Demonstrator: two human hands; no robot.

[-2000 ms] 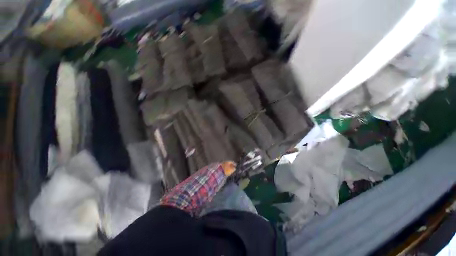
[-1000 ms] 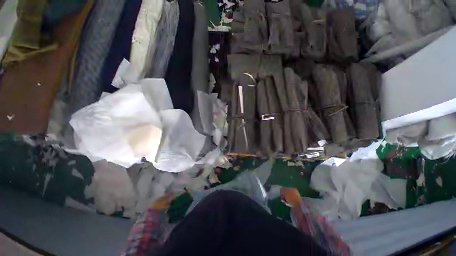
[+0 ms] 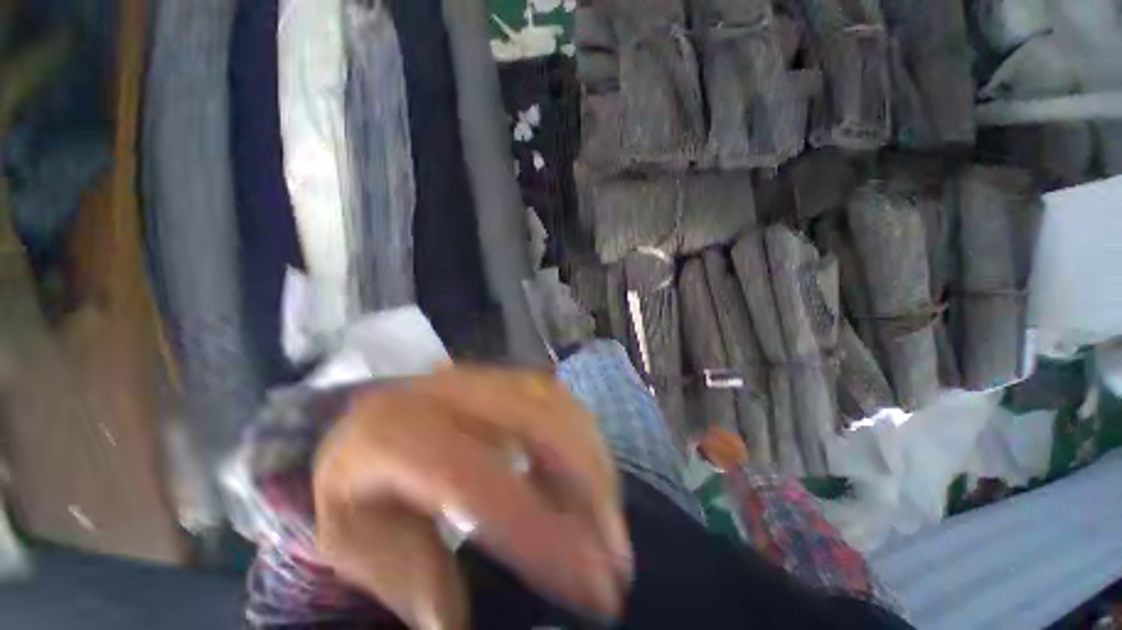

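My left hand (image 3: 412, 449) is large and blurred at the lower centre-left, raised close to the camera in a plaid cuff. Its fingers are bent and apart, with no clear object in them. My right hand (image 3: 721, 447) is small and partly seen at the lower edge of the bundles; its fingers are not clear. Grey-brown tied bundles (image 3: 904, 302) lie in rows on the floor at the right, some with a thin tie round the middle. A small white slip (image 3: 724, 379) lies on one bundle.
Long fabric rolls (image 3: 318, 160) in grey, navy and white lie at the left. Crumpled white paper (image 3: 388, 345) is partly behind my left hand. More paper (image 3: 917, 455) lies on the green floor at the right, near a grey-blue surface (image 3: 1021, 523).
My left hand has come up from low in the view to close before the camera. My right hand is slightly higher in the picture. The view has shifted and the bundles appear larger.
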